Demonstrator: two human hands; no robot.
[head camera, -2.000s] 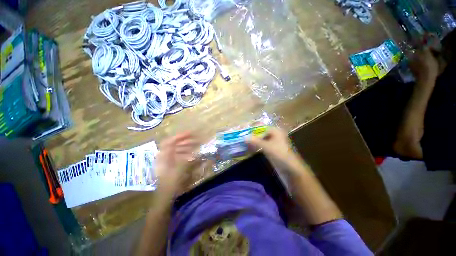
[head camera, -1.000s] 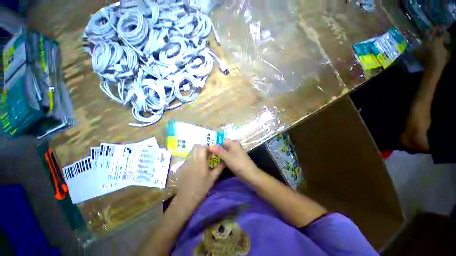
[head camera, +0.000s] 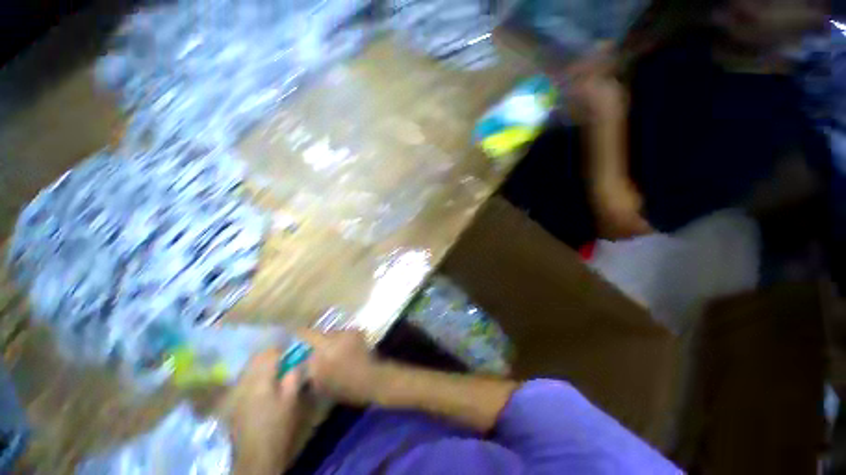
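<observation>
The view is blurred. A teal-and-yellow printed bag (head camera: 197, 366) lies over the table's near edge, its teal corner showing between my hands. My left hand (head camera: 260, 404) and my right hand (head camera: 336, 364) are close together on the bag's right end, with fingers closed on it. Whether a cable is inside cannot be told. White insert cards (head camera: 165, 447) lie at the lower left, partly cut off by the frame. A large heap of white coiled cables (head camera: 139, 246) lies beyond the bag on the table.
A further white cable heap (head camera: 223, 60) lies at the back. Clear plastic (head camera: 343, 158) covers part of the table. An open carton (head camera: 584, 325) with packed bags (head camera: 461, 325) is below the table edge. Another person's arm (head camera: 608, 153) is at the right, near a small teal-yellow bag pile (head camera: 516, 118).
The view has swung right, so the table things sit further left and the orange cutter is out of view. My hands remain together on the bag. Packed bags in the carton show more fully.
</observation>
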